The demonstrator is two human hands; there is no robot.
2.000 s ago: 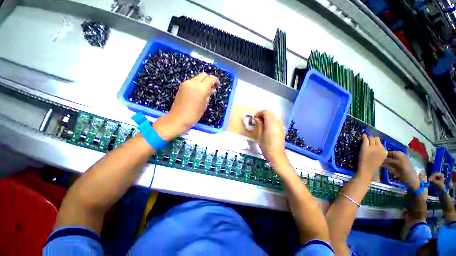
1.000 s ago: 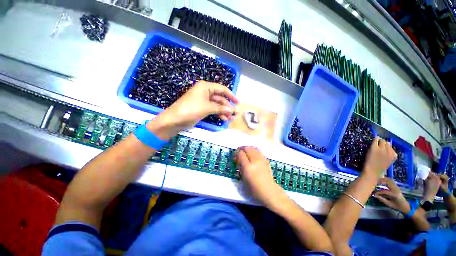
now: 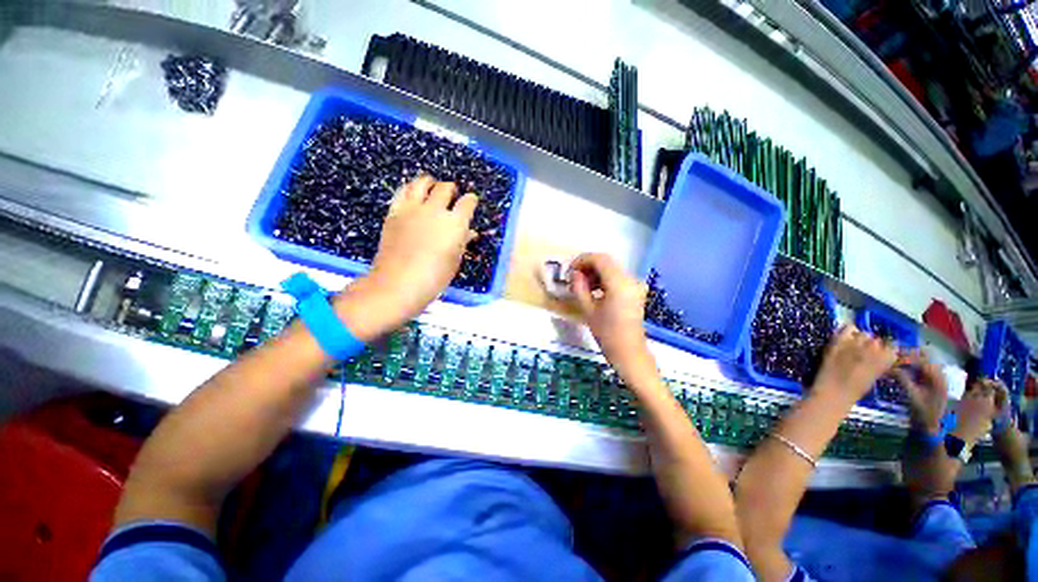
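My left hand [image 3: 423,239], with a bright blue wrist band [image 3: 323,317], reaches into a blue bin [image 3: 264,216] full of small dark components [image 3: 362,182]. Its fingertips are among the parts, and I cannot tell if it holds any. My right hand [image 3: 611,299] is bent over a tan patch [image 3: 527,276], its fingertips beside a small whitish ring [image 3: 557,279]. Whether it grips the ring or a small part is too small to tell. A row of green circuit boards [image 3: 484,373] with small upright parts lies along the conveyor, nearer to me than both hands.
A tilted blue bin [image 3: 717,244] with a few dark parts stands right of my right hand. Another person's hand [image 3: 851,362] is by a further bin [image 3: 785,324]. Behind are a black slotted rack [image 3: 489,102] and upright green strips [image 3: 774,182]. A bag of parts [image 3: 194,83] lies far left.
My left hand has gone from the bin's front right corner back into the components. My right hand has moved from the boards up to the whitish ring.
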